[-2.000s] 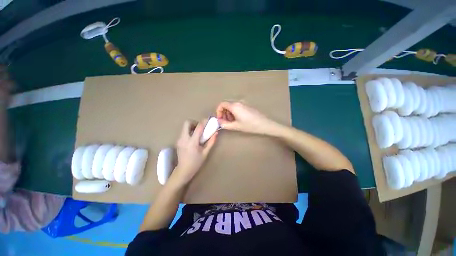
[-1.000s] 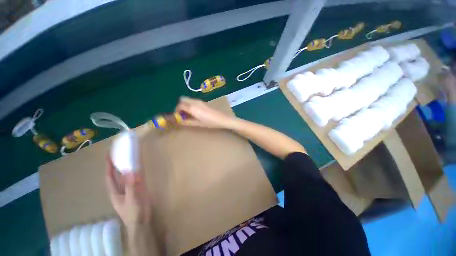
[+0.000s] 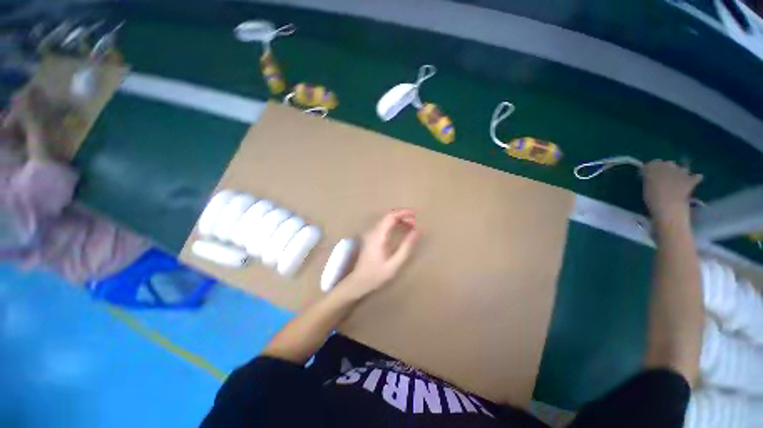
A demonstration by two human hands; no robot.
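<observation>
My left hand point(image 3: 386, 252) is empty over the cardboard sheet point(image 3: 477, 251), fingers curled and apart, beside a single white oval unit point(image 3: 338, 264). My right hand point(image 3: 669, 191) is stretched out over the belt at the far right, at the end of a white cord loop point(image 3: 604, 165); what lies under its fingers is hidden. A white oval unit point(image 3: 396, 101) joined to a yellow charm point(image 3: 436, 123) lies on the belt beyond the sheet. A row of white units point(image 3: 258, 229) lies at the sheet's left, with one unit point(image 3: 219, 252) crosswise in front.
The green belt point(image 3: 351, 50) also carries more yellow charms point(image 3: 534, 150) with cords. A pale post point(image 3: 736, 216) stands close to my right hand. Rows of white units point(image 3: 726, 351) lie at the right edge. A neighbouring person's sleeve point(image 3: 42, 188) and a blue stool point(image 3: 155, 280) are at the left.
The white unit has left my left hand, and a unit with a yellow charm now lies on the belt. My right hand has let go of the charm and moved far right. The view has turned.
</observation>
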